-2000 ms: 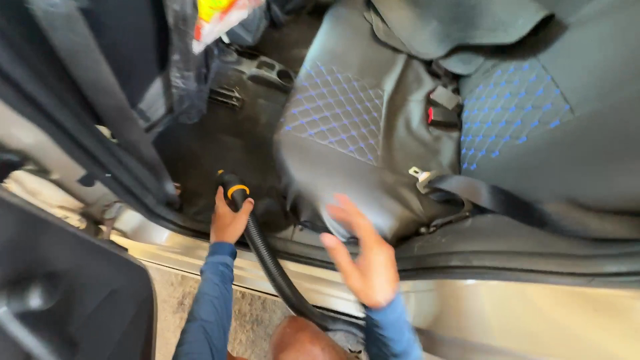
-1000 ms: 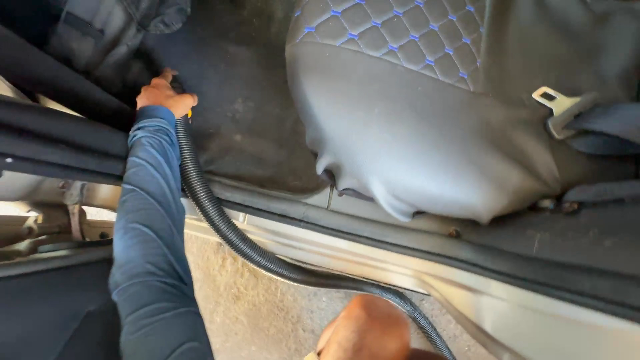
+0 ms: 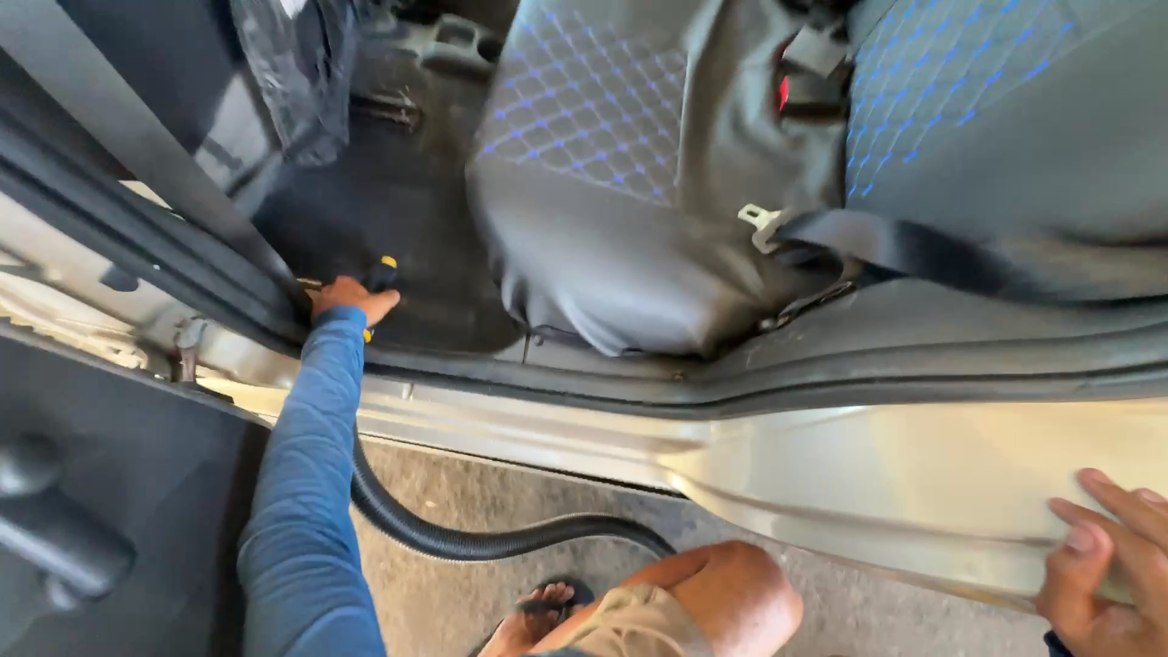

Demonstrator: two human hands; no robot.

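My left hand [image 3: 354, 301] grips the black vacuum hose's nozzle end [image 3: 383, 274], which has yellow-orange rings, low over the dark car floor [image 3: 438, 265] near the door sill. From there the ribbed black hose [image 3: 456, 540] runs out over the sill and down across the ground toward my knee. My right hand [image 3: 1109, 557] is at the lower right, fingers spread against the beige car body panel [image 3: 912, 474], holding nothing. The rear seat [image 3: 620, 246], in a grey cover with blue diamond stitching, lies beyond the sill.
A seat belt tongue [image 3: 759, 224] and its strap [image 3: 958, 260] lie over the seat, near a red-buttoned buckle [image 3: 808, 93]. An opened door [image 3: 119, 493] stands at the lower left. Another belt strap [image 3: 137, 128] crosses the upper left. My sandalled foot [image 3: 547, 607] is on the rough ground.
My left hand has come back from deeper in the footwell toward the sill, still on the hose end. My right hand, out of sight one second ago, now shows at the body panel. The view has shifted.
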